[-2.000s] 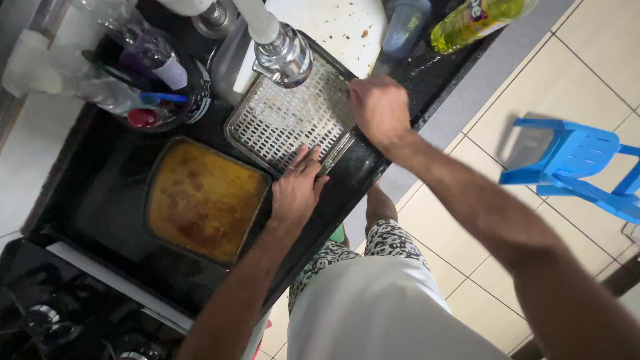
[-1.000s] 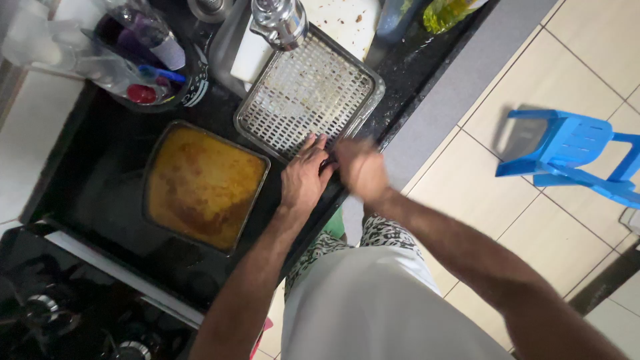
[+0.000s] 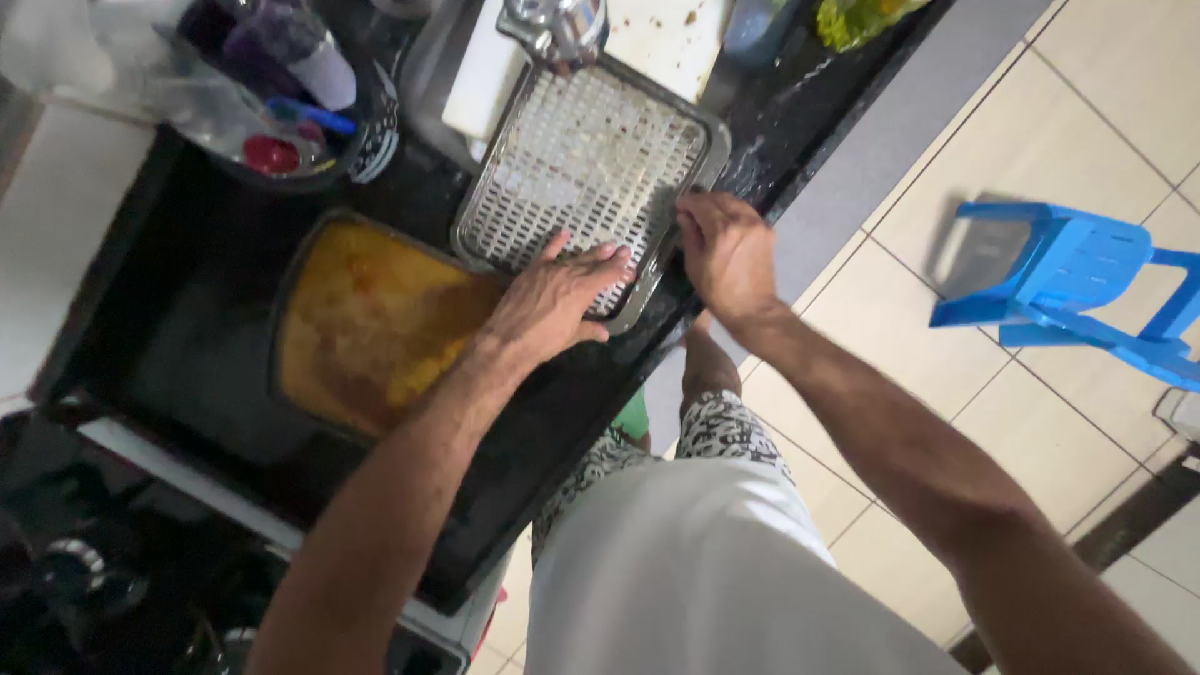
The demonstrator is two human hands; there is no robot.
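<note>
A perforated metal tray (image 3: 581, 173) lies inside or on a larger metal pan, whose rim (image 3: 717, 150) shows at its right side. My left hand (image 3: 567, 295) rests spread, fingertips on the near end of the perforated surface. At the right rim is my right hand (image 3: 722, 239), its fingers curled; whether they pinch the rim or something small is hidden. Left of the tray, a rectangular baking pan (image 3: 278, 342) holds a yellow-orange baked food (image 3: 375, 323), partly behind my left wrist.
A chrome faucet (image 3: 562, 28) hangs over the tray's far end, beside a white cutting board (image 3: 656, 42) with crumbs. A dark container (image 3: 375, 122) of plastic items stands upper left. The stove (image 3: 84, 562) is lower left; a blue plastic chair (image 3: 1069, 258) is on the tiled floor.
My right hand has moved along the tray's right side, toward the near end and then partway back. The left hand stays at the near end, its fingers now more spread. The view has moved closer.
</note>
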